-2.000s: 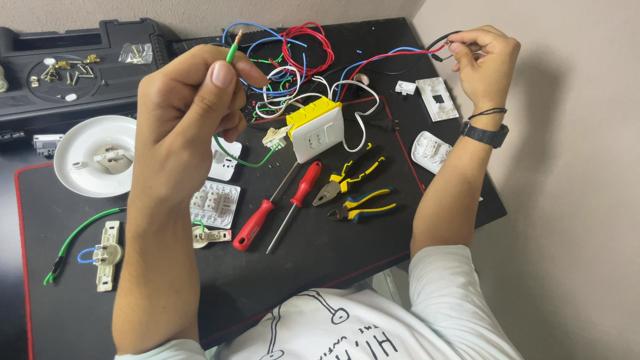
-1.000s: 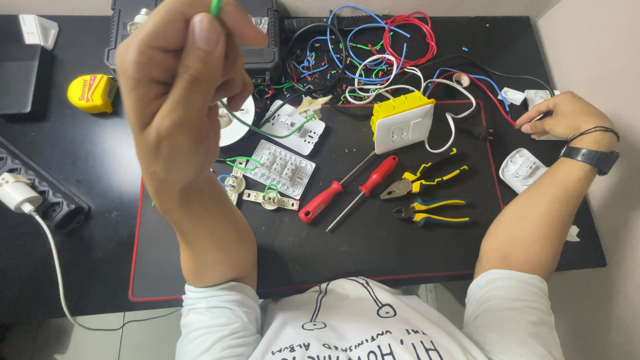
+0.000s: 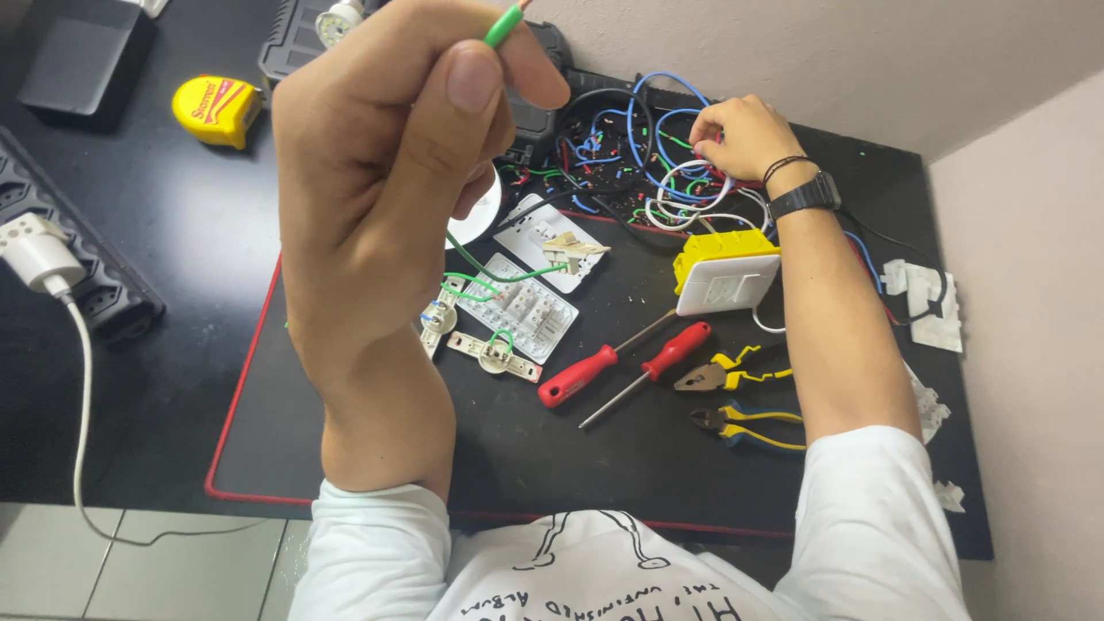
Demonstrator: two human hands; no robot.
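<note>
Raised close to the camera, my left hand (image 3: 388,155) pinches the bare-ended tip of a green insulated wire (image 3: 504,26) between thumb and forefinger. A green wire runs from behind that hand to a cream switch module (image 3: 569,250) lying on a white plate (image 3: 522,226). My right hand (image 3: 750,142) is over the tangle of blue, red and white wires (image 3: 664,194) at the back; its fingertips are at the wires, but whether they grip one I cannot tell. Below it stands a yellow electrical box (image 3: 720,250) with a white socket faceplate (image 3: 729,285).
Two red-handled screwdrivers (image 3: 580,377) (image 3: 678,350), combination pliers (image 3: 709,376) and diagonal cutters (image 3: 733,424) lie mid-mat. Lamp-holder parts (image 3: 495,356) are beside a white multi-socket plate (image 3: 535,319). A yellow tape measure (image 3: 211,110) and black power strip (image 3: 95,285) lie left; white plates (image 3: 936,310) right.
My right hand has moved from the white plates at the right edge to the wire tangle at the back. My left hand stays raised with the green wire.
</note>
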